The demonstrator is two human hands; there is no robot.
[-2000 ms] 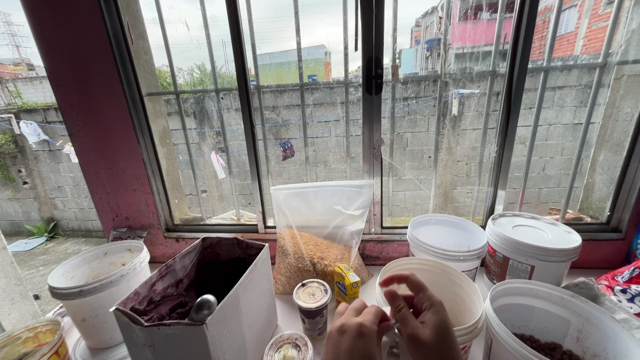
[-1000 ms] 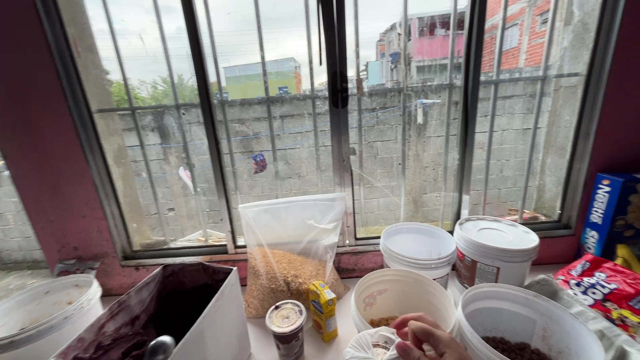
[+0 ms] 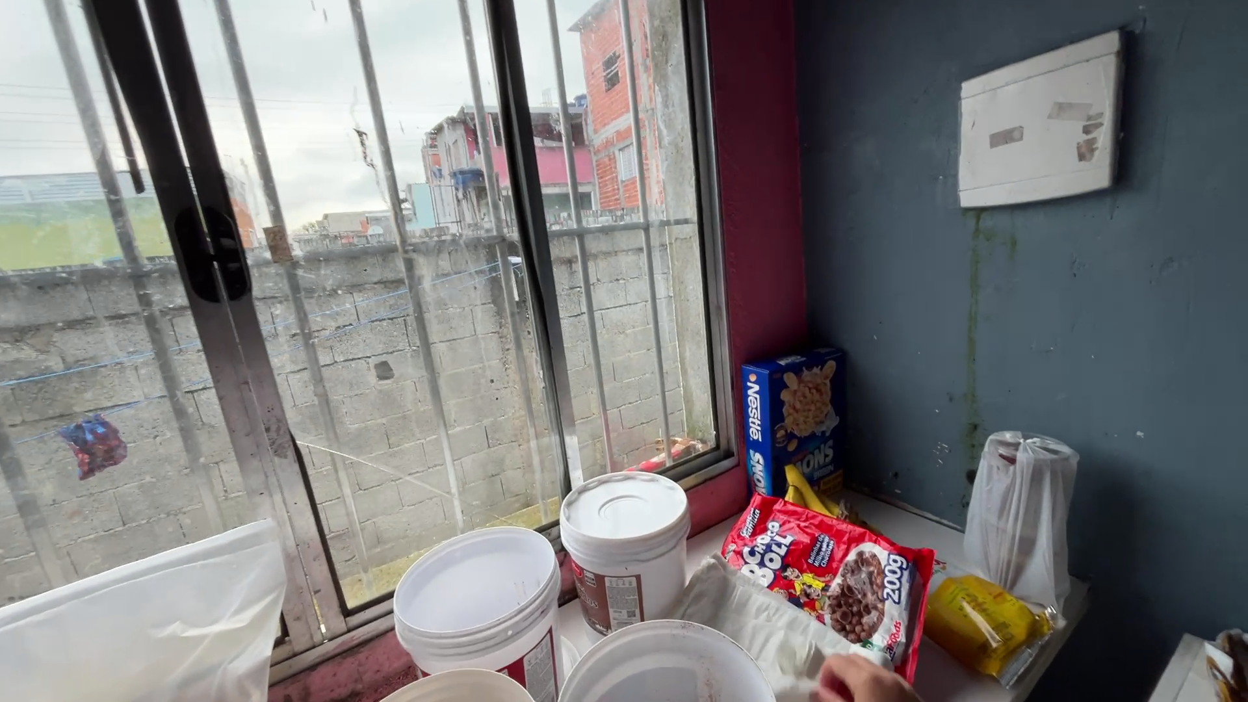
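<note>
Only part of one hand, seemingly my right hand, shows at the bottom edge. Its fingers are at the edge of a crumpled whitish bag or cloth, just below a red chocolate cereal packet. Whether the fingers grip anything is hidden by the frame edge. To the hand's left stands an open white plastic tub. My left hand is out of view.
A lidded white tub and another white tub stand by the window. Beyond the packet are a blue cereal box, bananas, a yellow packet and a bag-wrapped object. A clear plastic bag is at left.
The view has swung right. Two hands showed close together over the tubs at first; now one hand is beside the whitish bag or cloth, right of the tubs.
</note>
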